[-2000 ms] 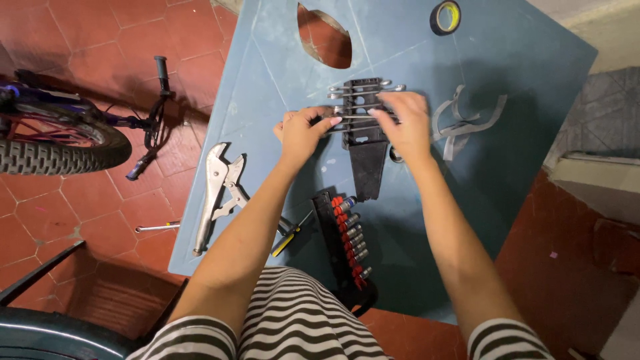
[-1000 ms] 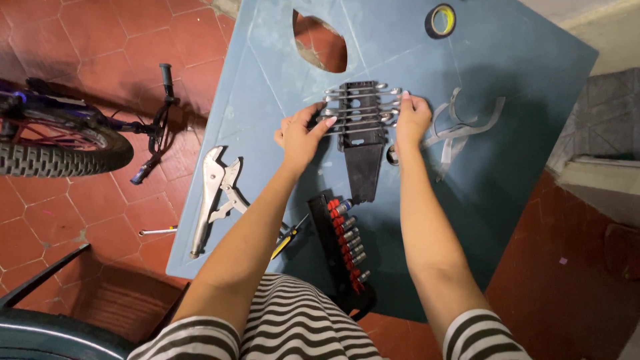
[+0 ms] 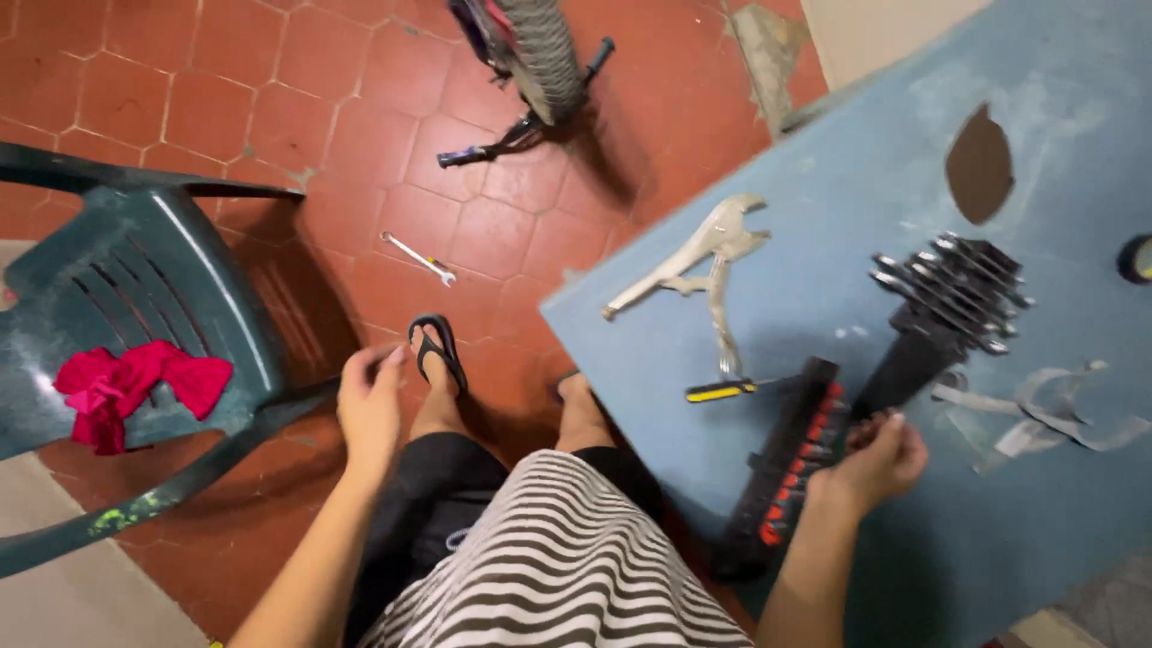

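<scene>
My left hand (image 3: pixel 371 405) hangs over the floor beside the table, fingers loosely curled with nothing seen in them. My right hand (image 3: pixel 882 459) is at the narrow lower end of the black plastic wrench rack (image 3: pixel 909 360), its fingers against that end; blur hides how firmly they grip. Several combination wrenches (image 3: pixel 958 283) lie across the rack's upper part. Left of my right hand lies a black socket rail (image 3: pixel 783 468) with sockets on red holders. A yellow-and-black screwdriver (image 3: pixel 720 391) and large locking pliers (image 3: pixel 706 256) rest further left. On the floor tiles lies a combination wrench (image 3: pixel 418 258).
The blue table (image 3: pixel 630 342) has a leaf-shaped hole. Silvery curved strips (image 3: pixel 1035 414) and a tape roll (image 3: pixel 1138 259) lie on its right side. A green plastic chair (image 3: pixel 207 270) holding a red cloth (image 3: pixel 139 387) stands left; a bicycle's tyre (image 3: pixel 544 63) is at the top.
Both hands have left the wrenches on the rack. My left hand has moved off the table, and my right hand has moved down to the rack's narrow end. The view has swung left.
</scene>
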